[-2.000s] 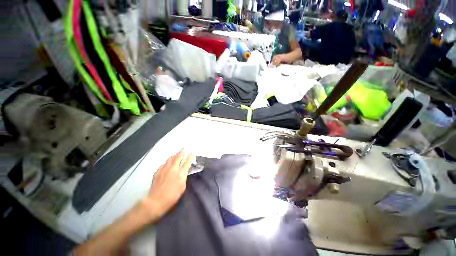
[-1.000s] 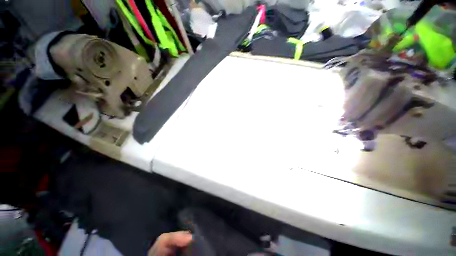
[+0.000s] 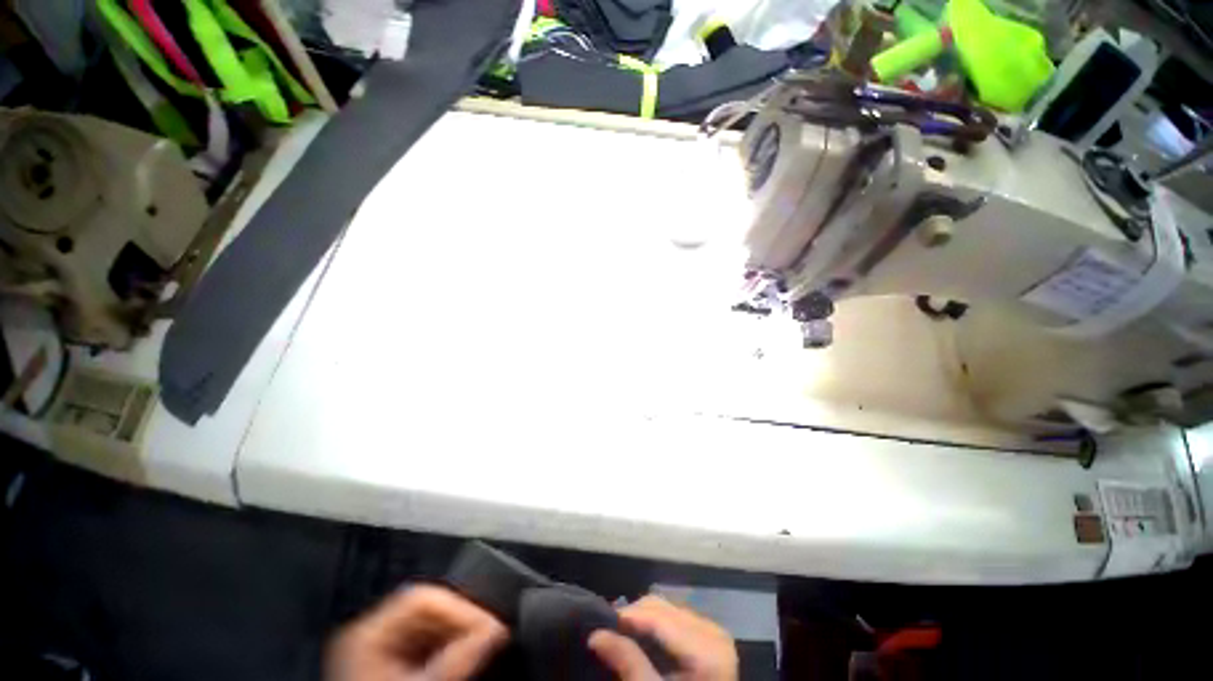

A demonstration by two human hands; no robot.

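Observation:
A dark grey garment panel [image 3: 565, 628] is bunched between my hands at the bottom of the view, below the white table's front edge. My left hand [image 3: 419, 636] is blurred and holds its left side. My right hand [image 3: 669, 644] pinches its right side between fingers and thumb. The cloth's lower part is cut off by the picture's edge. The cream sewing machine [image 3: 984, 240] stands at the right. Its presser foot [image 3: 811, 319] shows partly in the lamp glare.
A long dark grey strip [image 3: 299, 213] lies along the table's left side. Another machine head [image 3: 93, 213] is at far left. Tied dark pieces [image 3: 585, 83] lie behind the white table [image 3: 532, 519]. Neon strips [image 3: 213, 60] hang at upper left. Neon cloth [image 3: 998, 56] is behind the machine.
The dark panels under the lamp two seconds ago are off the tabletop. Dark cloth is now held below the table edge. My right hand has come into view beside the left. The view has shifted.

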